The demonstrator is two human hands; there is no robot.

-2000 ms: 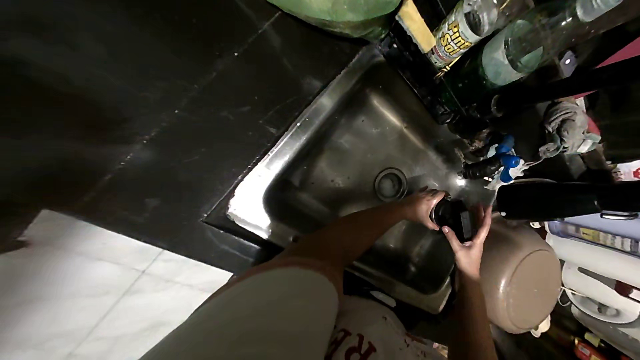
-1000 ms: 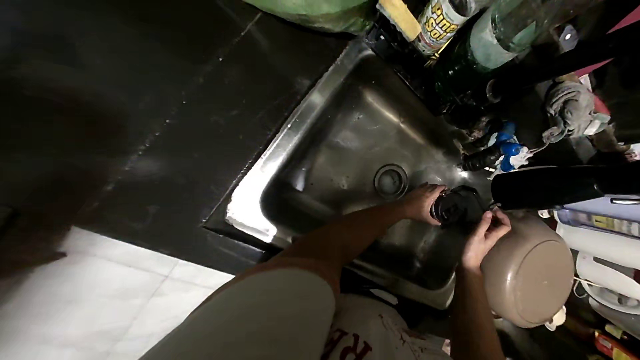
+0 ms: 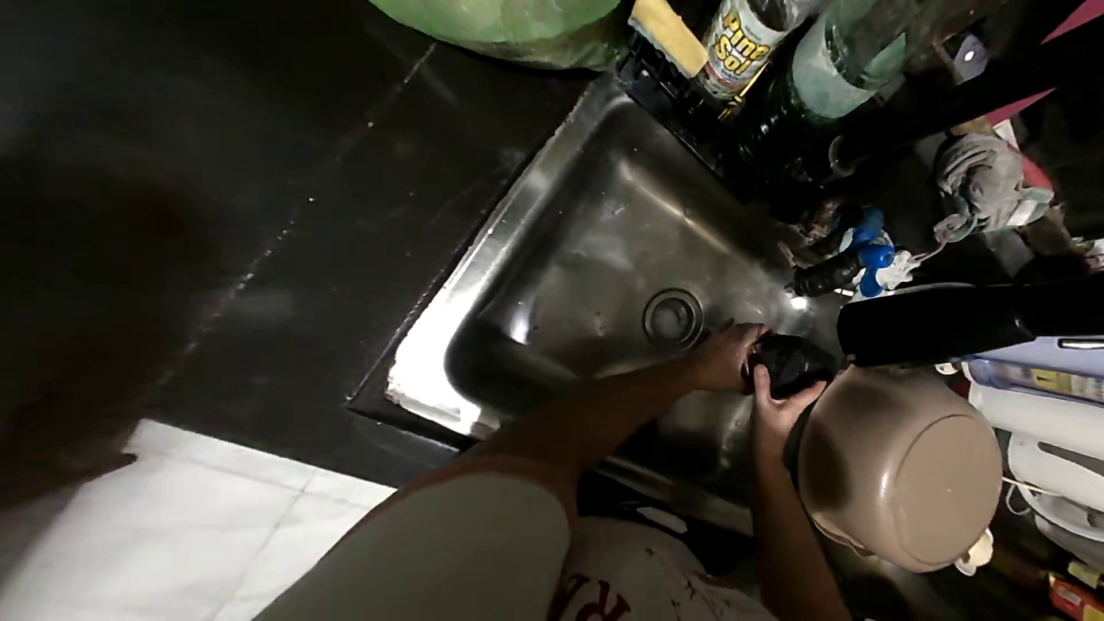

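Observation:
A small black object (image 3: 792,364), its exact kind unclear, is held between both hands over the right side of a stainless steel sink (image 3: 595,233). My left hand (image 3: 729,355) grips its left side, just right of the round drain (image 3: 673,318). From below, my right hand (image 3: 783,404) holds it with the thumb up against its near side and the fingers toward the right; some fingertips are hidden. A dark faucet (image 3: 824,278) with a blue part (image 3: 873,250) sits just above the object.
An upturned beige pot (image 3: 897,470) stands right of my right hand. A black handle-like bar (image 3: 936,328) juts in above it. Along the sink's upper edge are a yellow sponge (image 3: 668,36), a Pine-Sol bottle (image 3: 737,47) and a green bottle (image 3: 832,73). A green bag (image 3: 526,30) lies at the top.
One second ago my right hand's fingertips were at the object's right edge; now that hand cups it from below. The object has turned in my hands. My left hand has kept hold.

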